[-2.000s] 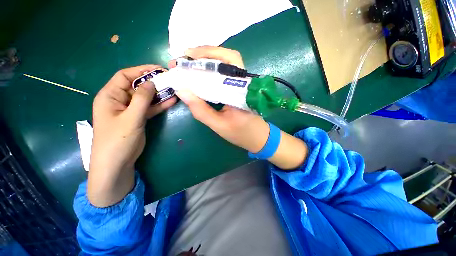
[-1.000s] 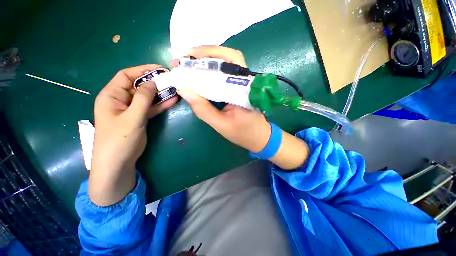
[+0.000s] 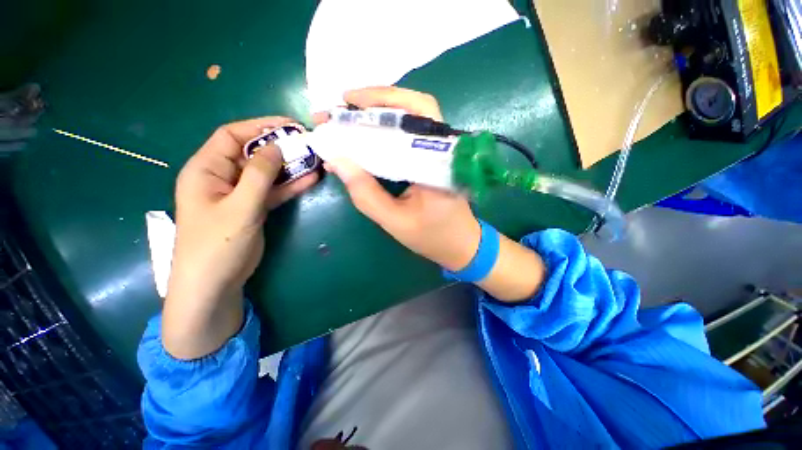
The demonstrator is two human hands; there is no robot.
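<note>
My left hand (image 3: 230, 198) holds a small device housing (image 3: 303, 160) between thumb and fingers, its inside facing up, with a dark rim and white parts. My right hand (image 3: 409, 211) is closed around a white glue syringe (image 3: 382, 151), whose tip end points left at the housing. Whether the tip touches the housing cannot be told. A finger switch (image 3: 365, 117) with a black cable lies along the barrel. A green adapter head (image 3: 476, 163) caps the rear, and a clear air hose (image 3: 572, 191) leaves it. The fingers behind the barrel are partly hidden.
White paper (image 3: 378, 44) lies beyond my right hand. At the right are a cardboard sheet (image 3: 598, 97) and a black dispenser (image 3: 723, 97) with a gauge. A thin stick (image 3: 110, 148) and a white paper scrap (image 3: 160, 250) lie left. A dark grid crate (image 3: 35, 325) is far left.
Both hands, the housing and the syringe appear slightly further right, along with the view. The syringe has drawn back slightly from the housing, showing more of its inside. Both grips stay the same.
</note>
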